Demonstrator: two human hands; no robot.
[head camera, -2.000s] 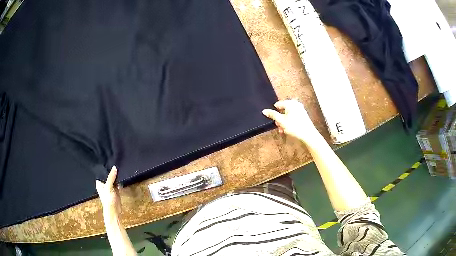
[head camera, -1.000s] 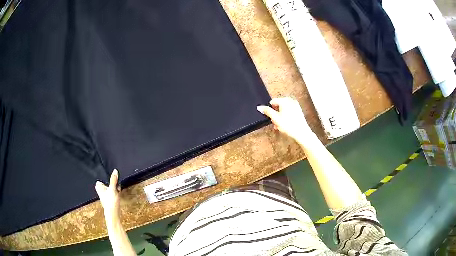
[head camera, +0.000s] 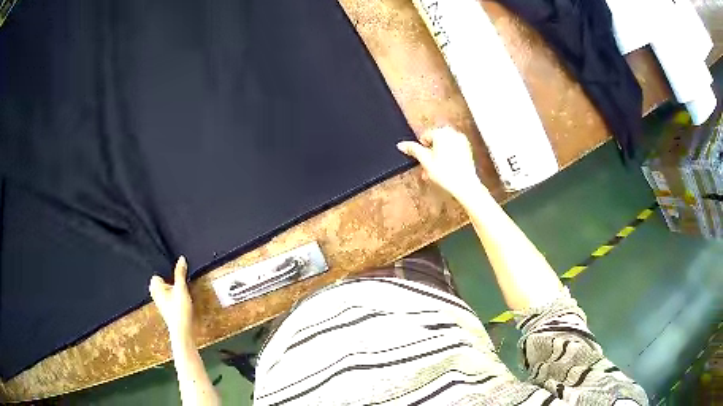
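Dark fabric (head camera: 262, 119) lies over the left and middle of the worn brown table (head camera: 372, 222), with creases running to my left hand. My left hand (head camera: 172, 297) pinches the fabric's near edge at the lower left. My right hand (head camera: 445, 158) pinches the near right corner of the fabric between thumb and fingers. A flat metal weight with a bar handle (head camera: 269, 274) lies on the bare wood between my hands, just below the fabric edge.
A long white tube (head camera: 495, 95) with black letters lies across the table right of the fabric. Beyond it are crumpled dark cloth (head camera: 591, 59) and white material (head camera: 666, 40). A cardboard box (head camera: 686, 186) and yellow-black tape (head camera: 606, 247) are on the green floor.
The view has shifted, so the table things sit further left and higher. Both hands keep their pinch on the fabric. The near edge now shows as a thinner, straighter line.
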